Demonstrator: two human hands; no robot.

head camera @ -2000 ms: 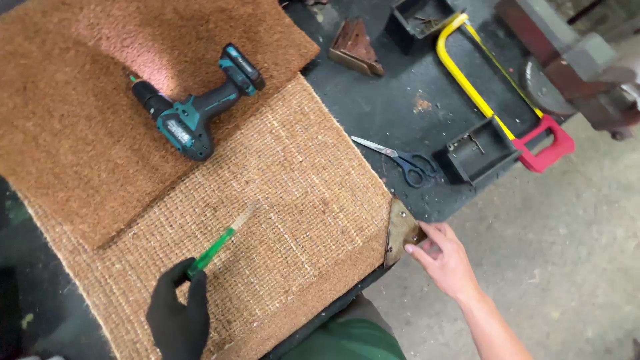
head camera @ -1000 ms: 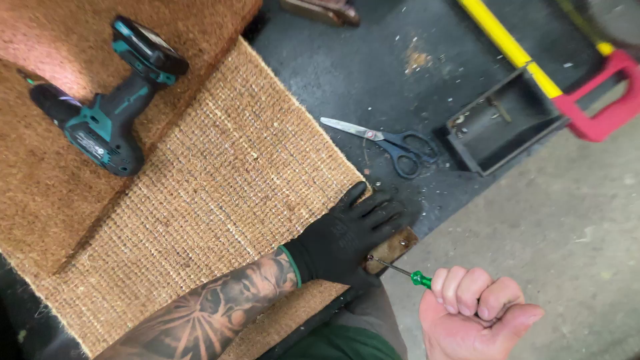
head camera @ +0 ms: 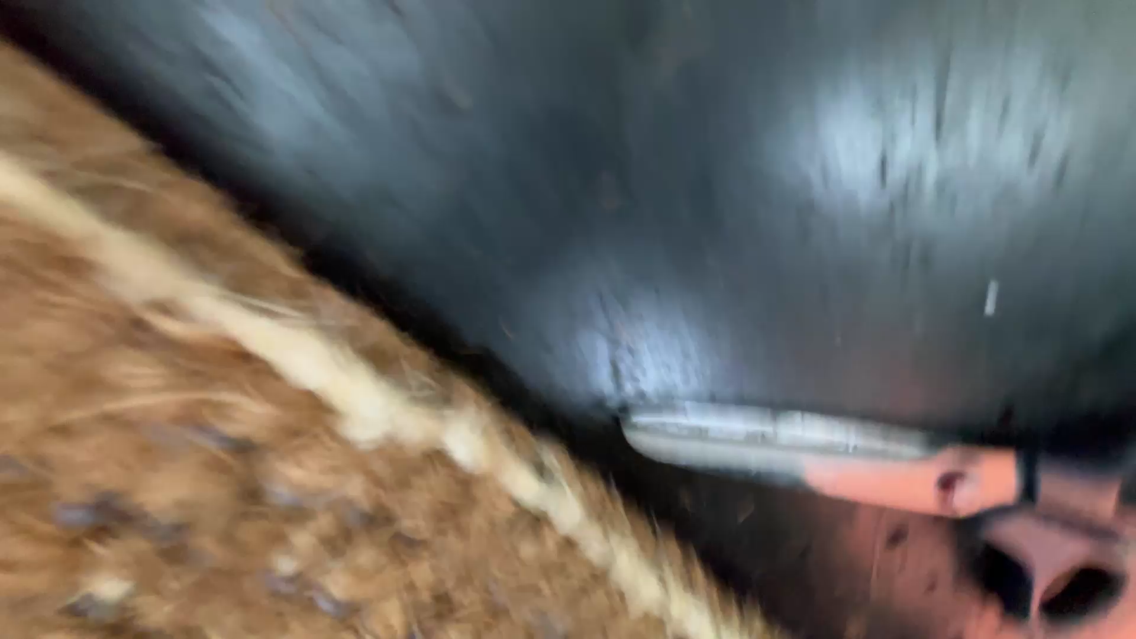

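Neither my left hand nor my right hand is in the head view. A brown coir mat (head camera: 222, 461) with a pale edge strand fills the lower left, very close and blurred. Scissors (head camera: 799, 444) lie at the lower right on a dark work surface (head camera: 577, 177); their blades point left toward the mat's edge, and their finger loops are at the bottom right corner. The screwdriver and the metal corner bracket do not show in this view.
The dark surface spreads beyond the mat, with blurred light reflections. Reddish light falls around the scissor handles. A small pale fleck (head camera: 991, 297) lies on the surface at the right.
The view has moved sharply, much nearer to the mat and scissors. Both hands, the green screwdriver and the bracket, seen one second ago, are out of view.
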